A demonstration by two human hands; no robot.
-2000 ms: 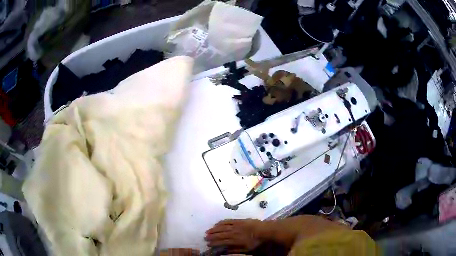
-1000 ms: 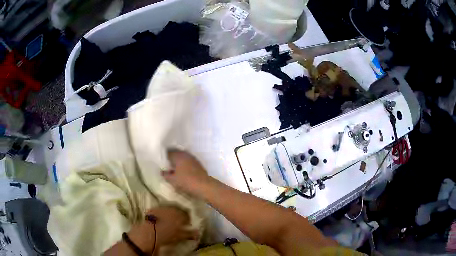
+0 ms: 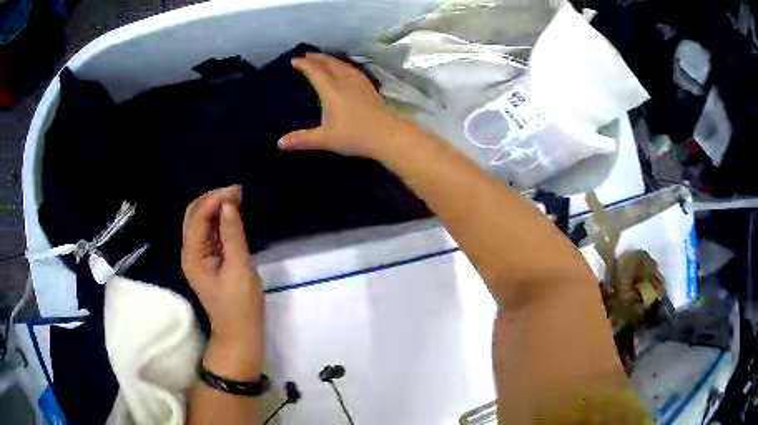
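Note:
Black folded cloth (image 3: 199, 141) lies in the long white trough (image 3: 150, 41) behind the table. My right hand (image 3: 345, 108) is over the black cloth, thumb and fingers spread apart, holding nothing visible. My left hand (image 3: 220, 236) is at the front edge of the trough, palm side up, fingers curled with the tips near the thumb; nothing can be made out between them. The cream garment (image 3: 154, 349) lies bunched at the lower left, beside my left wrist, which wears a dark bracelet.
A clear plastic bag with a printed label (image 3: 515, 133) and a stiff white sheet (image 3: 582, 70) lie in the trough's right end. White ties (image 3: 100, 249) hang at its left end. Brown scraps (image 3: 636, 286) lie on the table at right. Dark earbuds (image 3: 331, 373) dangle at the bottom.
The view has moved forward to the trough. My hands have left the cream garment; the right is now over the black cloth, the left at the trough's near edge.

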